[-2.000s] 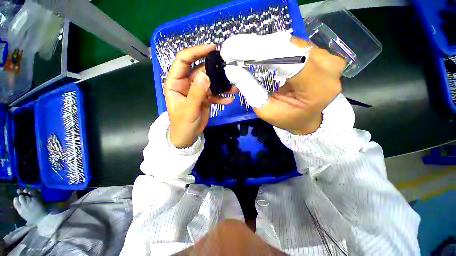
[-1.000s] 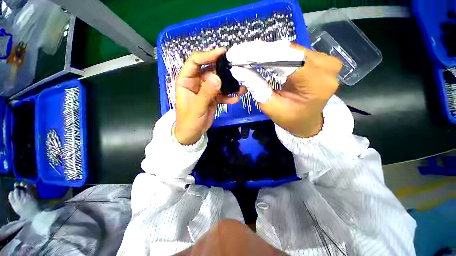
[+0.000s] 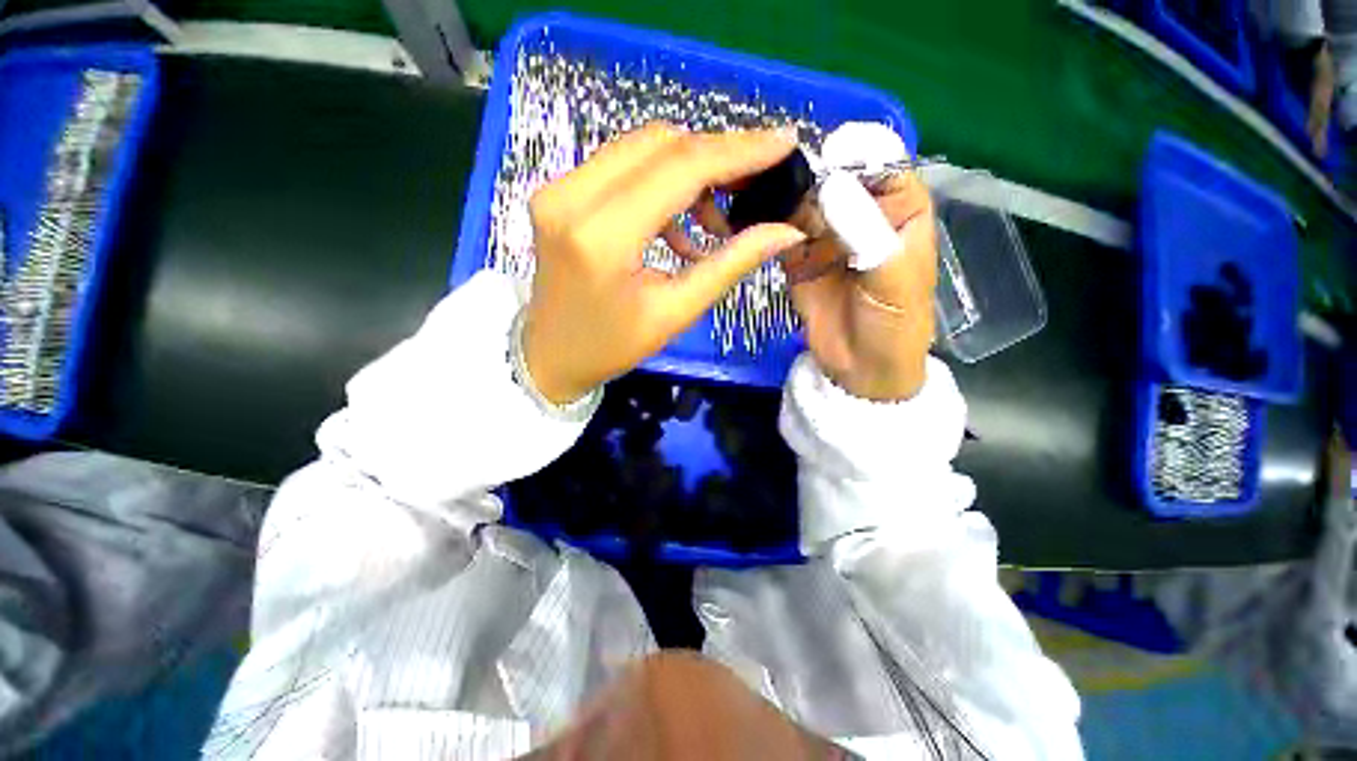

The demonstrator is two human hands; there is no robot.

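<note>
My left hand (image 3: 633,245) holds a matte black part (image 3: 771,193) between thumb and fingers above the rod tray. My right hand (image 3: 871,283), with white coverings on some fingers, is close against the part's right side. A thin metal rod or tool (image 3: 900,165) runs out to the right at the right fingertips; which it is, I cannot tell. The contact between it and the part is mostly hidden by the fingers. The blue rod tray (image 3: 479,193) behind the hands holds many silvery rods. The blue black-parts tray (image 3: 595,553) near my lap holds dark pieces.
A clear plastic box (image 3: 1012,305) lies right of the rod tray. A neighbouring blue rod tray (image 3: 112,223) is at the left. Blue trays (image 3: 1168,193) with black parts and rods are at the right. The green belt (image 3: 982,75) runs behind. Part of another person's sleeve shows at the lower left.
The view has turned, so the trays sit differently. My left hand has turned further over the black part. My right hand is more upright, and the rod or tool shows less across it.
</note>
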